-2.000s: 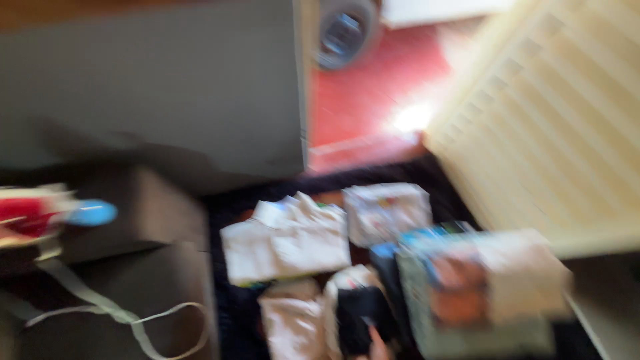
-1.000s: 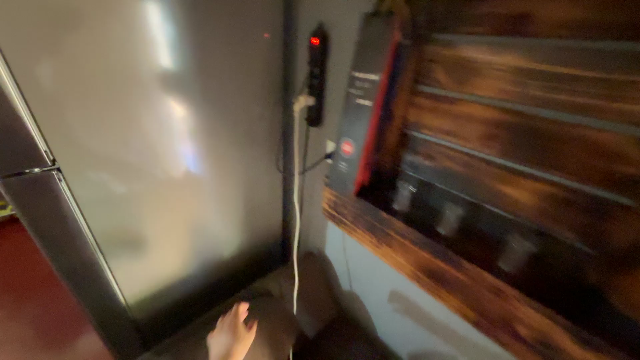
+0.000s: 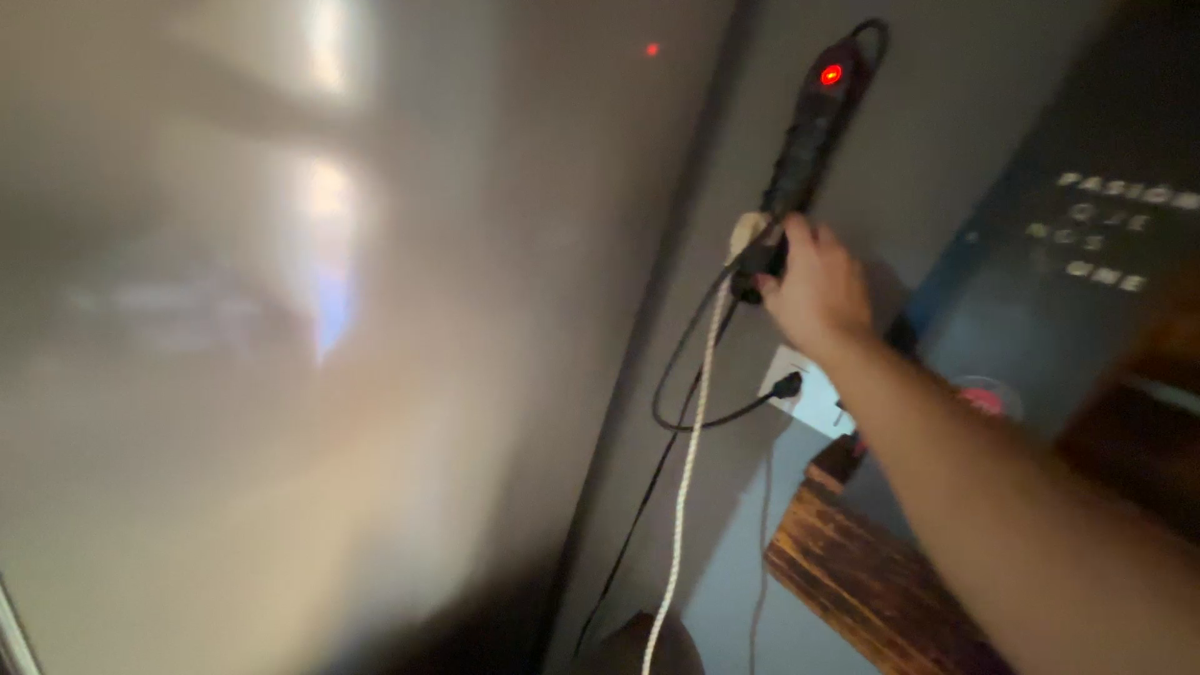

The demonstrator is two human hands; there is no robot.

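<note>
A black power strip [image 3: 808, 150] with a lit red switch hangs tilted against the wall. My right hand [image 3: 817, 281] is at its lower end, thumb and fingers closed around the strip or a black plug there; which of the two is hidden. Beside the fingers a pale plug [image 3: 747, 234] sits in the strip, and its white cord [image 3: 689, 459] runs down. A black cable [image 3: 661, 384] loops from the strip to a black plug [image 3: 787, 384] in a white wall outlet [image 3: 814, 398]. My left hand is out of view.
On the left stands a large metallic refrigerator side [image 3: 234, 375], close to the wall. A burnt-finish wooden shelf [image 3: 862, 562] juts out at the lower right, under my forearm. Above it is a dark panel [image 3: 1050, 253] bearing writing.
The view has swung from the bags on the floor to the wall and come closer to the power strip. A hand low in the earlier view is no longer there; my right hand is now at the strip.
</note>
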